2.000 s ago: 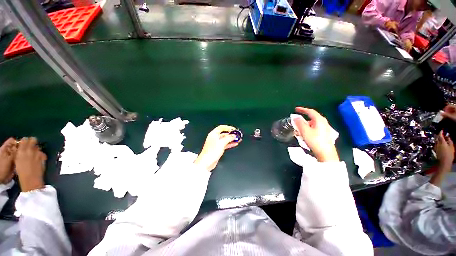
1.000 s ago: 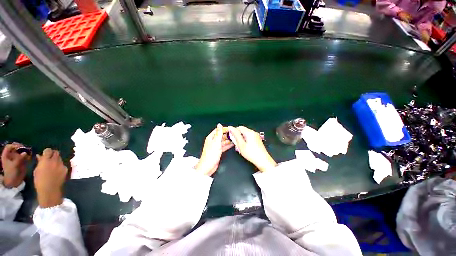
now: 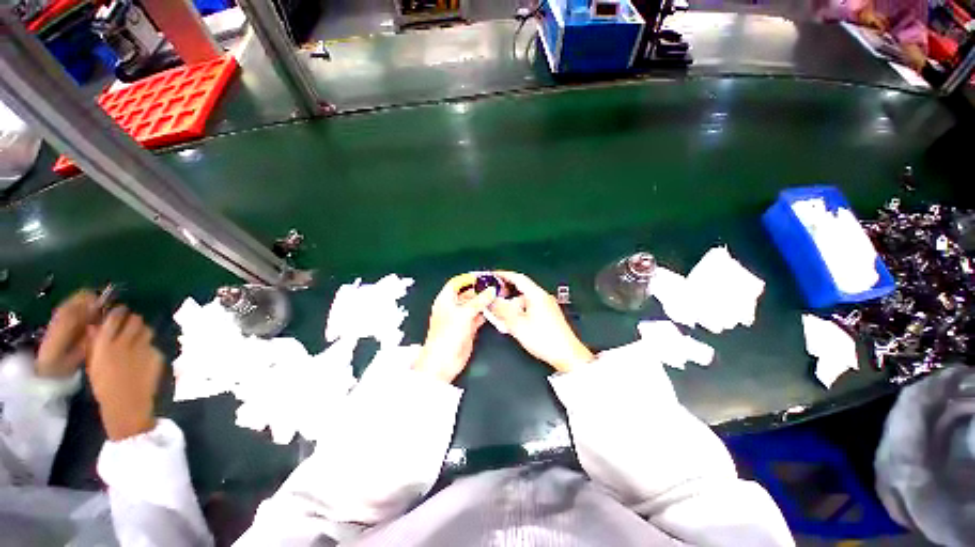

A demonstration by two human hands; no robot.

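A small dark glossy workpiece (image 3: 488,284) with a purple glint is held between both hands above the green belt. My left hand (image 3: 453,321) grips it from the left. My right hand (image 3: 535,323) meets it from the right, with a bit of white wipe seemingly pinched at the fingertips. The fingers hide much of the workpiece. A small shiny piece (image 3: 563,294) lies on the belt just right of my hands. A clear dispenser bottle (image 3: 627,282) with a metallic top stands further right.
Loose white wipes (image 3: 267,369) lie at left around a second bottle (image 3: 254,310). More wipes (image 3: 714,291) lie at right, beside a blue bin (image 3: 796,244) and a heap of dark parts (image 3: 928,294). A grey post (image 3: 160,192) slants at left. Another person's hands (image 3: 126,369) work at far left.
My right hand has left the bottle at right and come to the workpiece beside my left hand. Since the last frame, the workpiece shows more between the fingers. The whole view has shifted slightly.
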